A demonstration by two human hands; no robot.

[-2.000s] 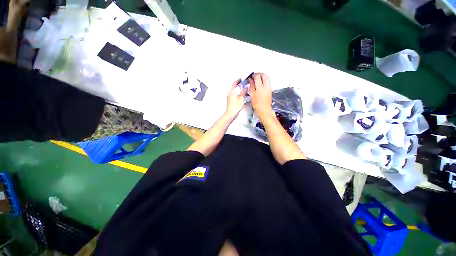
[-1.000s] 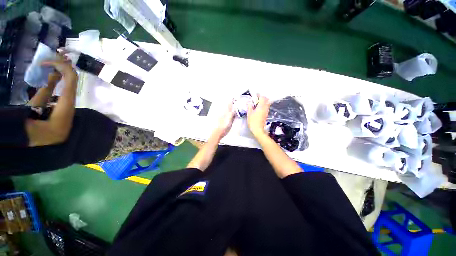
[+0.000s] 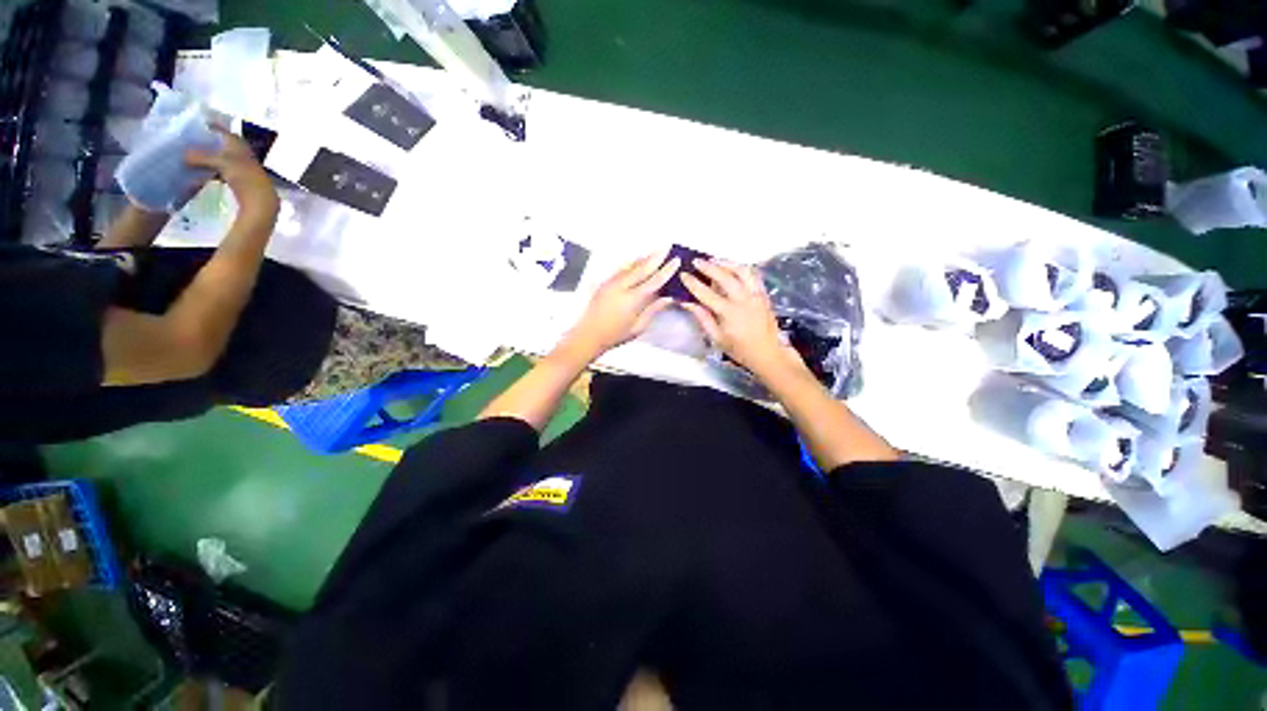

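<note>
A small black box [image 3: 684,274] is held between my two hands over the white bench, its dark face up. My left hand [image 3: 621,304] grips its left side. My right hand [image 3: 736,311] holds its right side with the fingers on its edge. A clear poly bag [image 3: 813,285] with dark contents lies just right of my right hand, partly hidden by my forearm. A small white piece with a black pattern [image 3: 541,256] lies left of my hands beside a small dark square [image 3: 571,267].
White foam sleeves [image 3: 1052,339] with dark items at their mouths lie in rows at right. Flat black cards [image 3: 348,181] lie at left. A co-worker's arm [image 3: 229,285] reaches in at far left, holding a white sleeve. A black retail box [image 3: 1130,171] stands beyond the bench.
The box between my hands showed white one second ago and now shows a dark face. My hands have closed in around it. The co-worker's hand and sleeve have shifted slightly right in the view.
</note>
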